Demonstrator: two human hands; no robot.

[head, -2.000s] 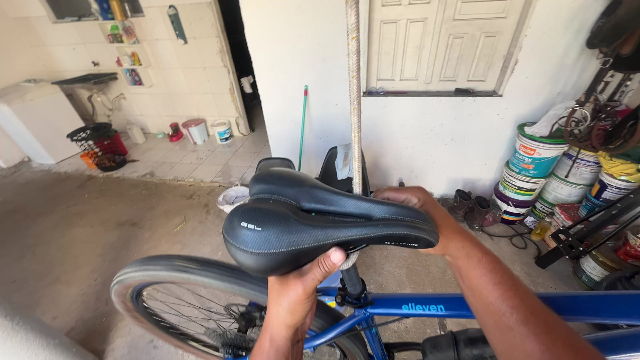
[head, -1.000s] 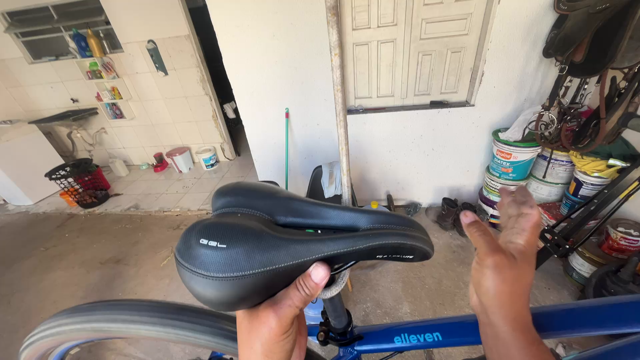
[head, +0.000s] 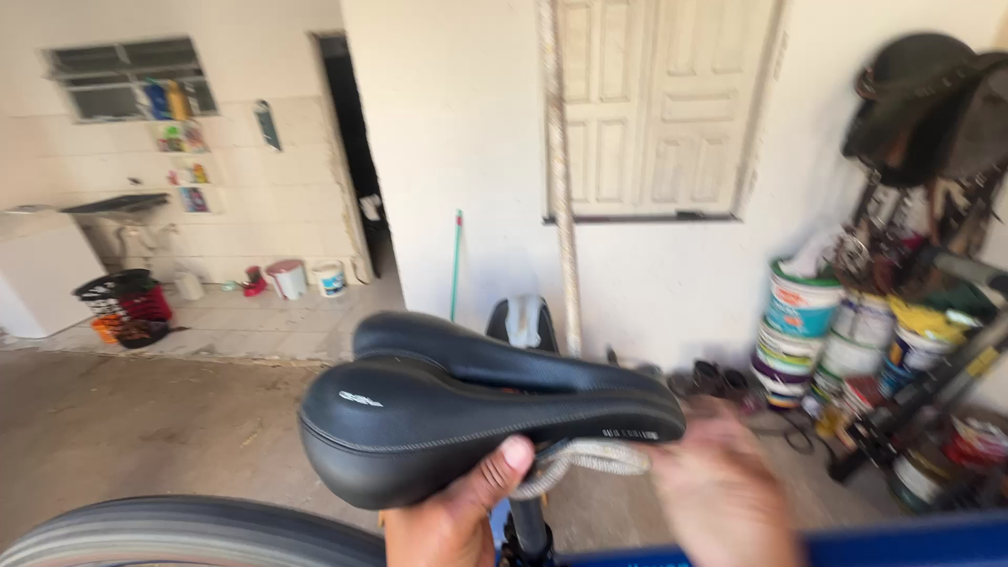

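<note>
A black padded bicycle saddle sits above the seatpost of a blue bicycle, its nose pointing right. My left hand grips the saddle from below, with the thumb on its near lower edge. A loop of light rope runs under the saddle, around the top of the post. Blurred, my right hand is at the saddle's nose, by the rope's end; its fingers are partly hidden, and whether it holds the rope cannot be told. A taut rope hangs vertically behind the saddle.
The rear tyre and blue top tube lie low in view. At the right stand stacked paint buckets and a dark metal frame, below hanging riding tack. A green-handled stick leans on the wall.
My right hand has moved from open in the air, right of the saddle, to the saddle's nose. The rope loop now shows more beneath the saddle. My left hand keeps its grip.
</note>
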